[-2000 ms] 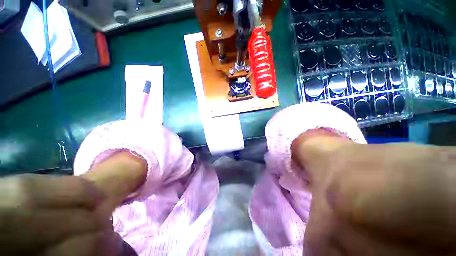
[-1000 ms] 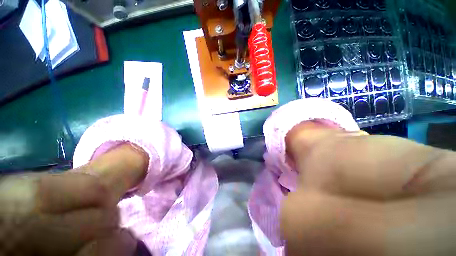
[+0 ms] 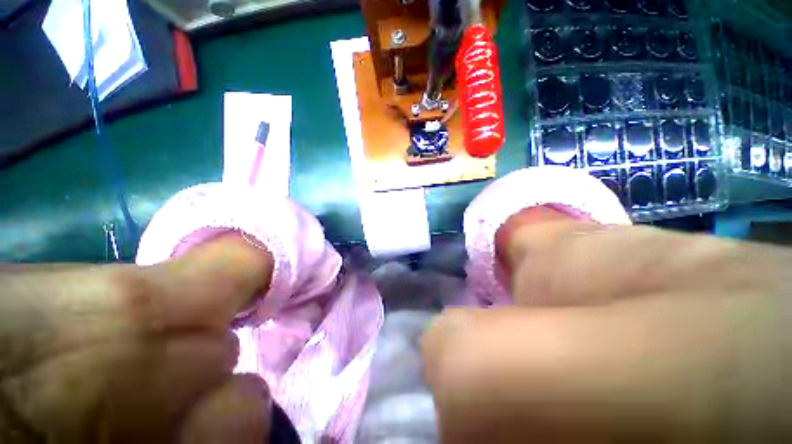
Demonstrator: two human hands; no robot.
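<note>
My left hand [image 3: 130, 347] and my right hand [image 3: 617, 347] are large, blurred and close to the camera, cut off by the lower edges. The curved edge of a dark part [image 3: 282, 428] shows under my left fingertips at the bottom edge; most of it is hidden. My right fingers are bent, and what they hold, if anything, cannot be seen. Behind them stands the orange-brown fixture [image 3: 386, 160] with a small dark metal nest [image 3: 428, 139] at its front. Its red ribbed clamp handle [image 3: 482, 95] points down beside the nest.
A clear blister tray [image 3: 625, 115] with black discs is right of the fixture, a second tray [image 3: 760, 130] farther right. White paper [image 3: 395, 225] lies under the fixture. A marker pen [image 3: 259, 154] lies on another paper at left. A blue cord [image 3: 97, 113] hangs at far left.
My right hand has moved left and inward, and my left hand a little right; the dark edge has shifted right with it. The bench view has shifted slightly right and up.
</note>
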